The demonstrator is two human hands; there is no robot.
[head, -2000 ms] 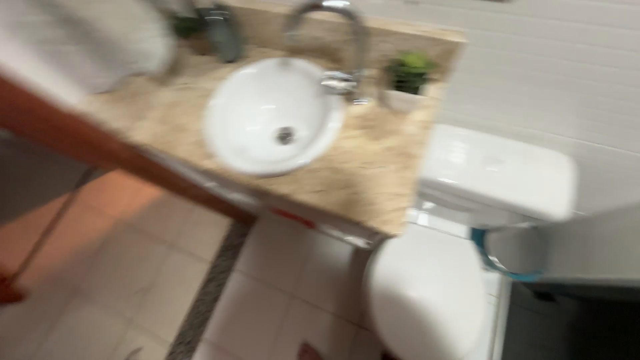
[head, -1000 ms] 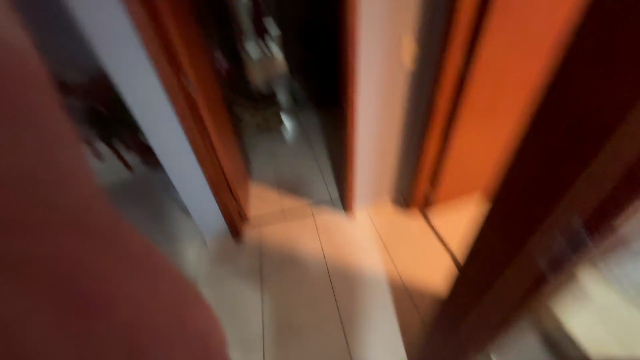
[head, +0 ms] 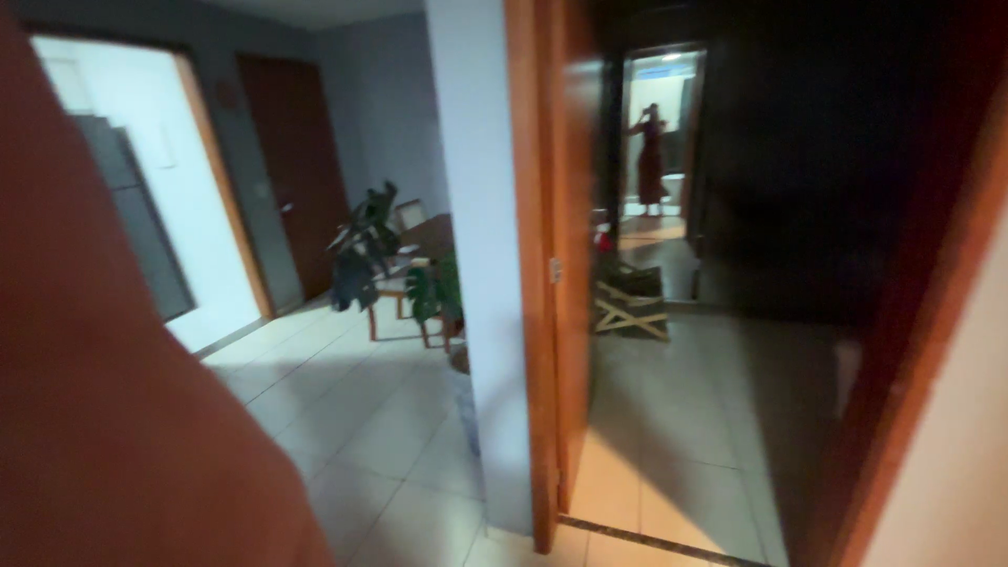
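A large blurred reddish-brown shape (head: 142,354), very close to the camera, fills the left side of the head view; it looks like skin, but which part of the body cannot be told. Neither my left hand nor my right hand can be made out near the camera. Through the doorway, a mirror (head: 657,252) shows a small reflected person (head: 652,153) in a long dark garment with raised arms. What the reflected hands hold is too small to tell.
An open wooden door (head: 576,260) stands within a wooden frame (head: 537,315). Inside is a folding stand with crossed wooden legs (head: 634,315). Beyond the pale wall edge (head: 480,276) are a leafy plant (head: 366,244), a chair (head: 390,291) and a closed brown door (head: 291,169).
The view has swung far, from a bathroom washbasin and toilet, past doorways, to the hall and a dark room. The blurred reddish shape was also at the left one second ago.
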